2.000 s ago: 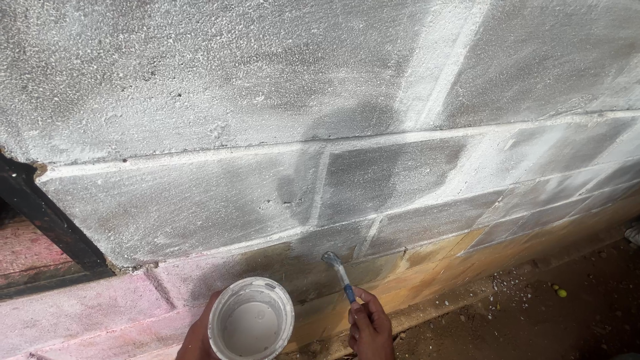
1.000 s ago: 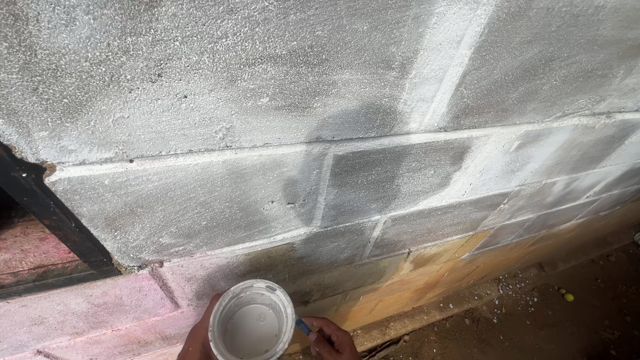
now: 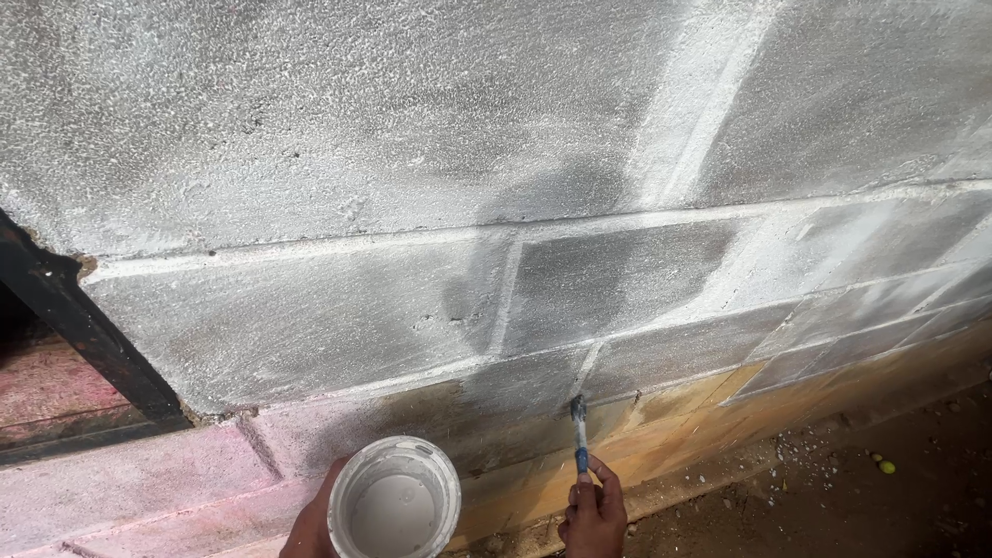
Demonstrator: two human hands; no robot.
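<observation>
My left hand [image 3: 312, 521] grips the side of a white plastic tub [image 3: 394, 500] at the bottom of the head view; whitish paint [image 3: 395, 515] lies in it. To its right, my right hand [image 3: 595, 511] holds a small paintbrush [image 3: 581, 442] by its blue handle, bristles up. The dark, wet-looking bristles are at the block wall [image 3: 620, 287], by the lower end of a short whitish vertical joint. The wall's blocks are grey with white joint lines, and its lower courses are pink at left and ochre at right. My left fingers are partly hidden by the tub.
A black metal frame [image 3: 101, 341] borders an opening at the left, with a reddish surface inside. Brown dirt ground [image 3: 852, 496] with pale specks runs along the wall's foot at lower right, where a small yellow-green round thing [image 3: 886, 466] lies. A shadow falls across the wall.
One second ago the brush was down beside the tub's right rim; now it is up and to the right, at the wall. The left hand still holds the tub in about the same place.
</observation>
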